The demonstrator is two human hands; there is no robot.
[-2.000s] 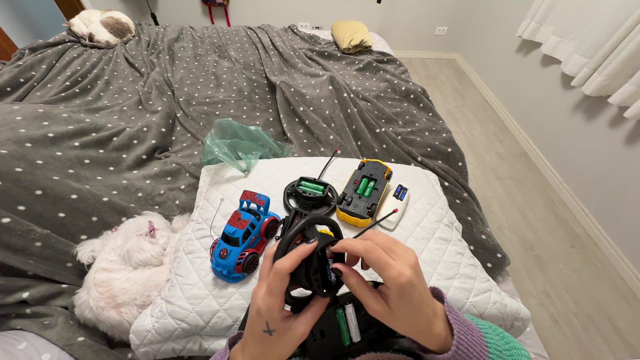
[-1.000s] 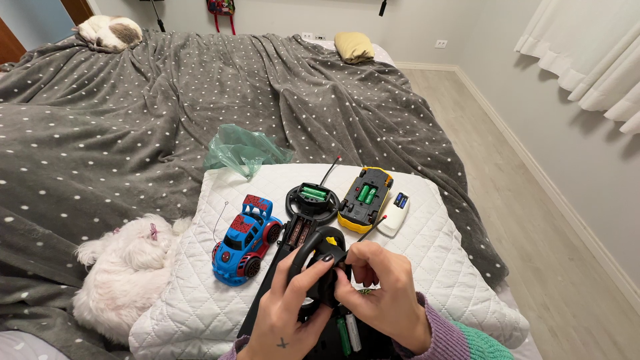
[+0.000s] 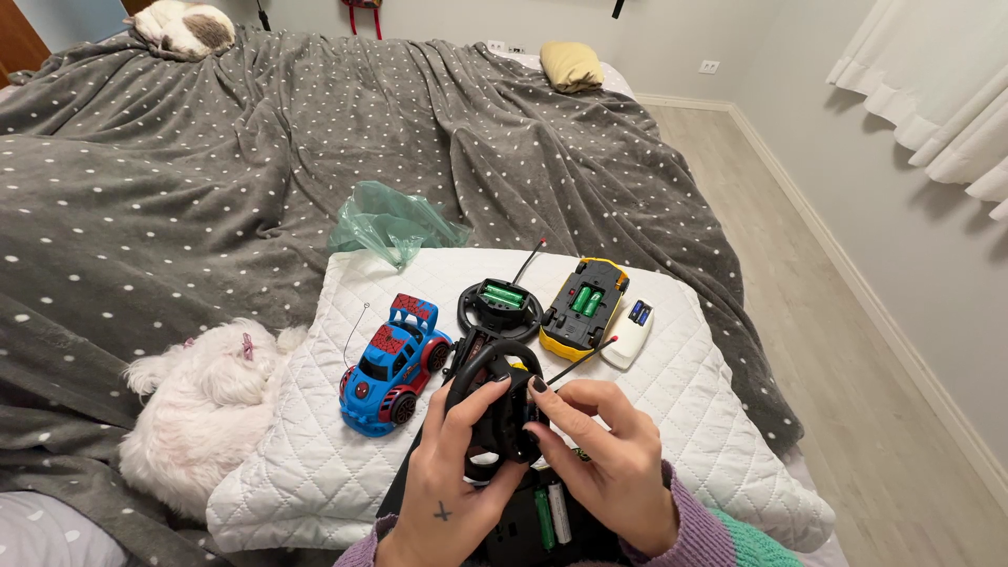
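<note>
My left hand (image 3: 457, 465) grips a black toy steering-wheel controller (image 3: 504, 394), tilted on its side. The thumb and fingertips of my right hand (image 3: 610, 457) touch its back; whether they hold something small is hidden. Under my hands lies a black plastic toy body, partly covered, with a green battery (image 3: 544, 520) and a white battery (image 3: 559, 512) side by side. Beyond sits a second steering-wheel controller (image 3: 500, 307) with green batteries in its open compartment. Right of it, a yellow toy car (image 3: 583, 307) lies upside down, green batteries showing. A blue and red toy car (image 3: 394, 366) stands at left.
A white remote (image 3: 628, 335) with blue batteries lies beside the yellow car on the quilted white pad (image 3: 276, 480). A green plastic bag (image 3: 394, 224) rests at the far edge. A white dog (image 3: 205, 409) lies at left; a cat (image 3: 185, 27) curls on the grey blanket (image 3: 378, 118).
The controller has turned in my hands since the earliest frame. My right fingers have shifted around its back. The toys on the pad show no plain change of place.
</note>
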